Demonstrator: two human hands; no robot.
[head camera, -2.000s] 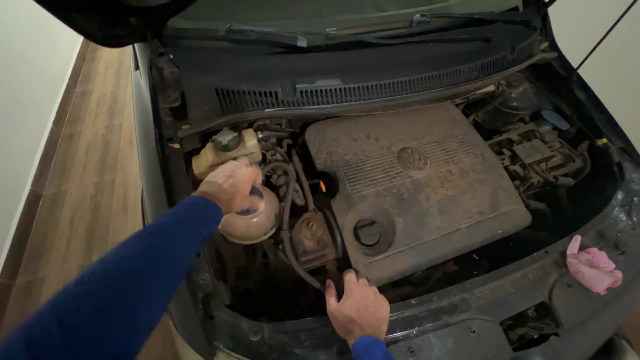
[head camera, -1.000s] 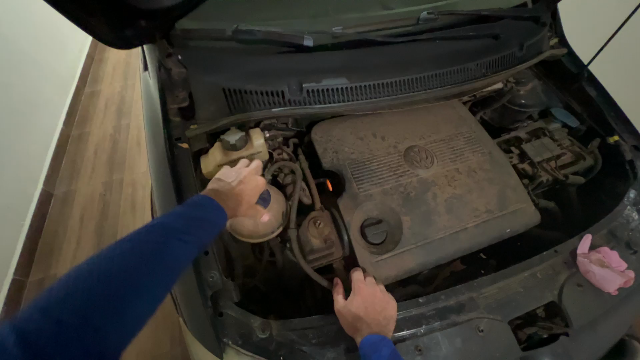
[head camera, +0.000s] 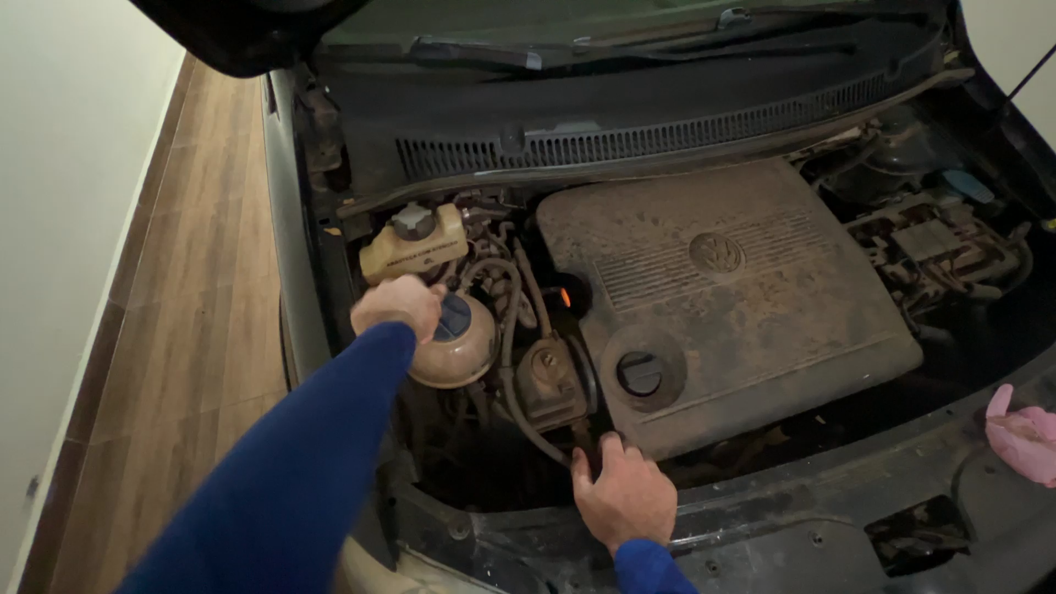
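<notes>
In the open engine bay, my left hand (head camera: 400, 307) is at the left side of the round coolant expansion tank (head camera: 456, 355), beside its dark blue cap (head camera: 453, 318). Its fingertips are partly hidden, so whether they grip anything is unclear. Behind it stands the yellowed brake fluid reservoir (head camera: 414, 254) with a grey cap. My right hand (head camera: 624, 493) rests at the front left corner of the dusty Volkswagen engine cover (head camera: 742, 313), fingertips over its edge, near a black hose (head camera: 532, 433). The black oil filler cap (head camera: 639, 373) sits in the cover above that hand.
A pink cloth (head camera: 1023, 437) lies on the front panel (head camera: 792, 511) at the right. The battery area (head camera: 932, 247) is at the back right. Wipers (head camera: 474, 54) and a cowl grille (head camera: 660, 139) run along the back. The raised hood's edge (head camera: 239, 29) hangs at top left.
My left hand has shifted off the top of the coolant tank toward its left side, showing more of the blue cap. My right hand stays at the cover's front corner.
</notes>
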